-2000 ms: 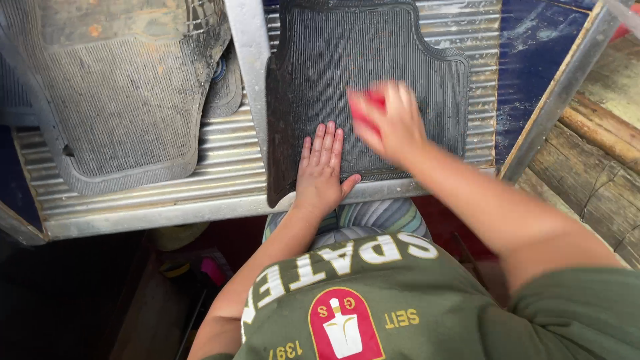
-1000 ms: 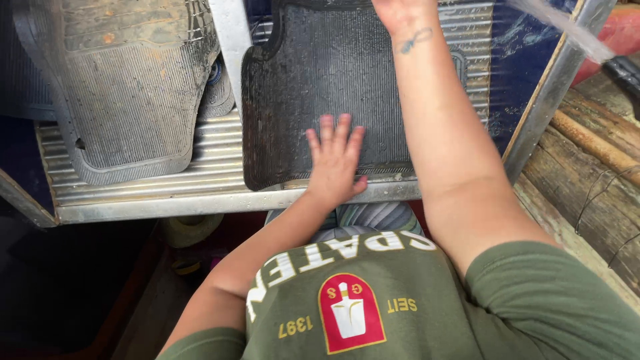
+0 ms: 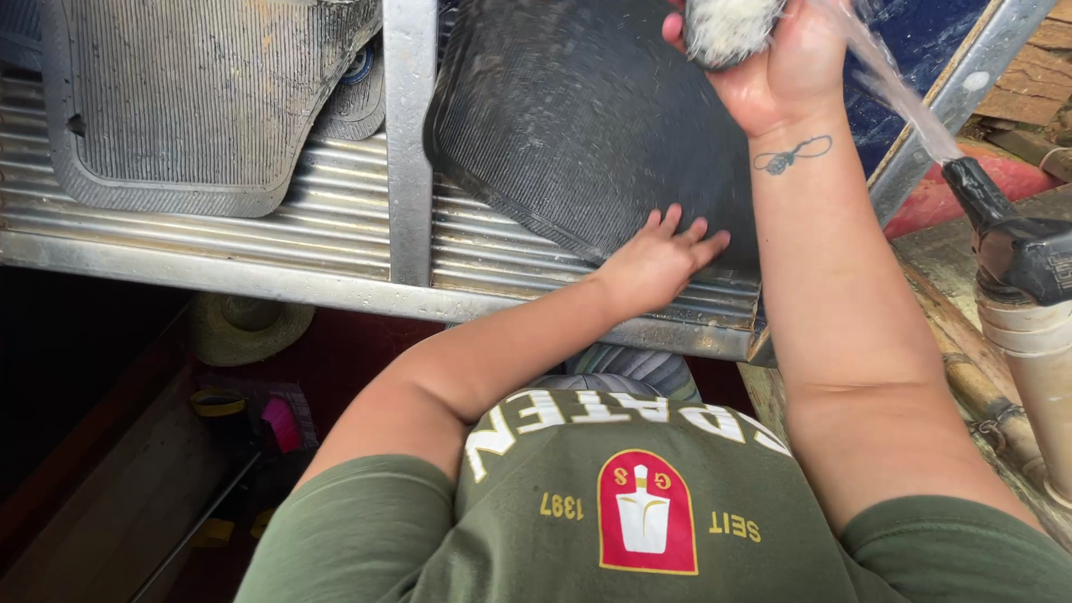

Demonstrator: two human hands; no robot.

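Note:
A black ribbed rubber car mat (image 3: 569, 126) lies tilted on a corrugated metal surface, partly blurred. The fingers of my left hand (image 3: 662, 255) are spread on its lower right part. At the top, my right hand (image 3: 779, 75) is palm up and holds a brush (image 3: 730, 29) with its pale bristles facing up. Water runs from a black tap (image 3: 997, 205) at the right toward this hand. A second, greyer ribbed mat (image 3: 184, 109) lies to the left, on top of another rubber mat (image 3: 356, 113).
A metal crossbar (image 3: 409, 151) stands between the two mats. The metal front rail (image 3: 209, 280) runs along my side. At the right are a white pipe (image 3: 1026, 360) under the tap and bamboo poles (image 3: 1005, 427). Below left are a straw hat (image 3: 251, 327) and a pink brush (image 3: 281, 424).
My right hand has gone from over the mat to the upper right, by the water. The mat has turned and lies at a slant. My left hand has shifted right along it.

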